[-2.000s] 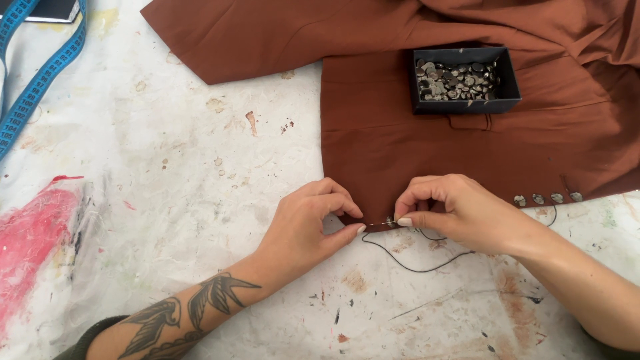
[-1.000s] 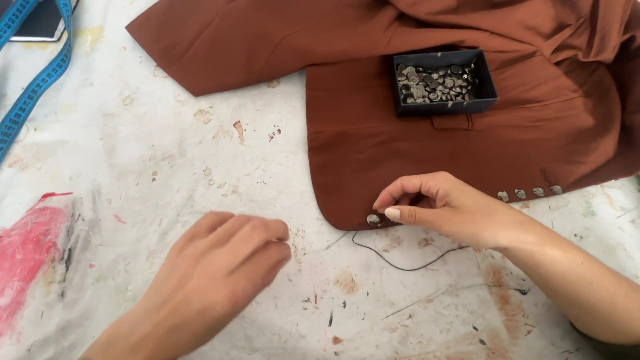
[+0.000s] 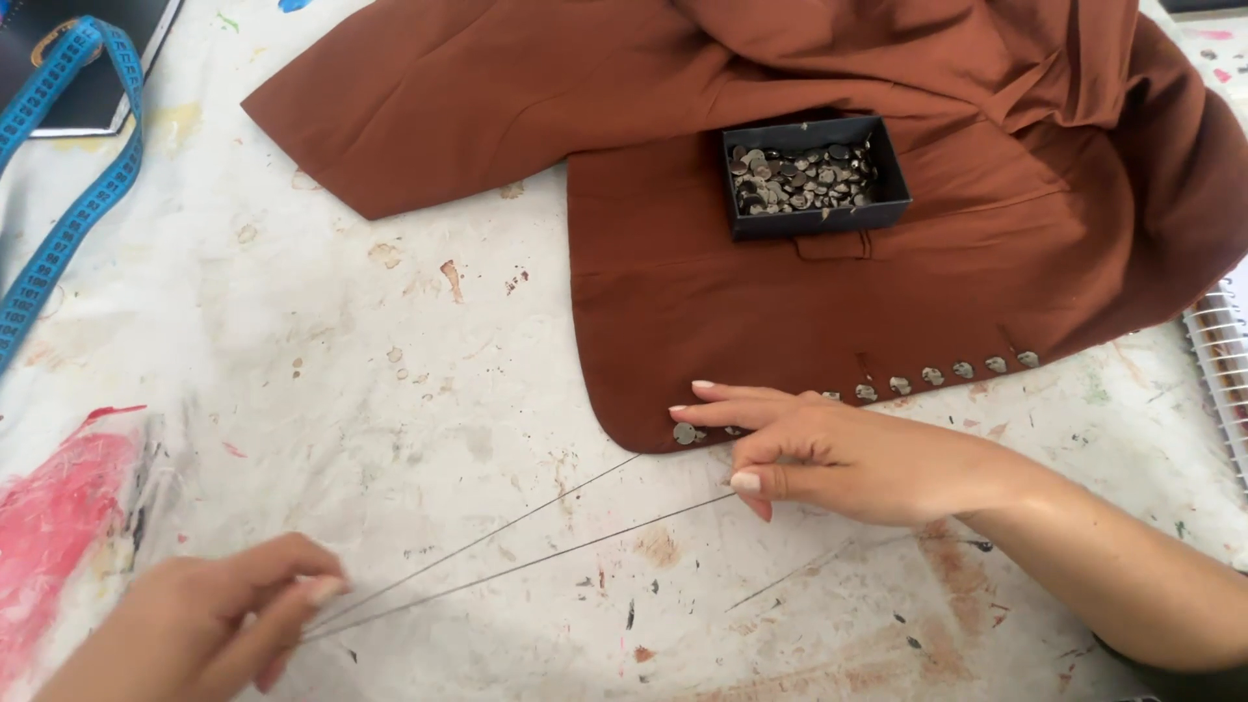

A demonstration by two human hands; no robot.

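Observation:
A brown fabric garment point(image 3: 663, 322) lies spread over the table, with several metallic sequins or buttons point(image 3: 932, 376) along its near edge. One round metallic piece point(image 3: 684, 433) sits by the rounded corner. My left hand point(image 3: 210, 614), at lower left, pinches a dark thread point(image 3: 487, 550) that runs in two strands to the garment's corner and to my right hand point(image 3: 819, 453). My right thumb and a bent finger hold the strand below the garment's edge, other fingers reaching over the edge near the round piece. No needle can be made out.
A dark open box point(image 3: 819, 226) of loose metallic pieces rests on the garment. A blue measuring tape point(image 3: 73, 229) hangs over a dark notebook point(image 3: 107, 97) at upper left. At the right edge lies a spiral-bound notebook point(image 3: 1219, 361). The white table cover point(image 3: 390, 390) bears paint stains.
My left hand has drawn away from the garment to the lower left, and the thread now stretches between the hands. The round piece, seen a second ago under my right fingers, remains at the corner.

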